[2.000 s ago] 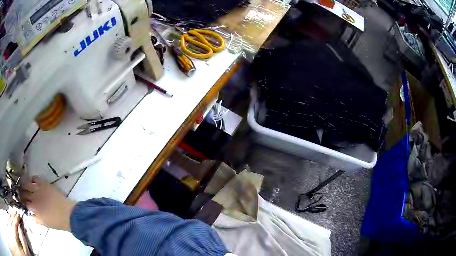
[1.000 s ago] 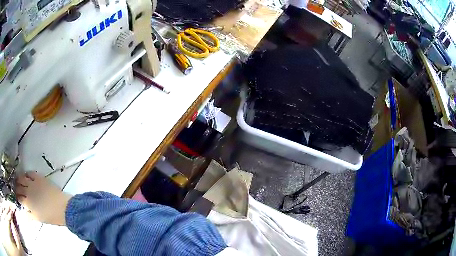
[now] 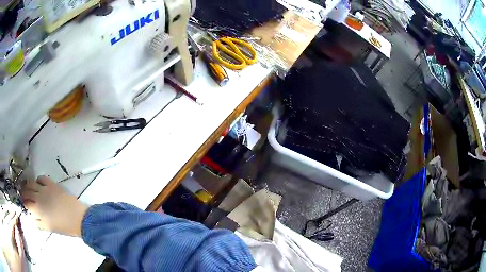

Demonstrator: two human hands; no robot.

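My right hand (image 3: 50,206), bare with a blue sleeve, lies on the machine bed with its fingertips beside the shiny presser foot and needle parts (image 3: 11,183) of the white JUKI machine (image 3: 125,66). My left hand (image 3: 11,239) is at the left edge, washed out and cut off. Whether either hand holds something cannot be told. A beige garment panel (image 3: 288,247) with a khaki lining (image 3: 259,212) and a dark brown band (image 3: 226,222) hangs below the table's front edge. Any cloth under the needle is lost in glare.
Black thread snips (image 3: 127,124), a white pen (image 3: 98,167) and a tiny dark sliver lie on the bed. Yellow-handled scissors (image 3: 234,53) and an orange-brown handled tool (image 3: 217,72) lie beyond the machine head. A white bin (image 3: 330,178) of dark cloth and a blue container (image 3: 399,226) stand right.
The head view has shifted, so the machine and table sit further right in the picture. My right hand stays beside the presser foot, with only a small change in its finger pose.
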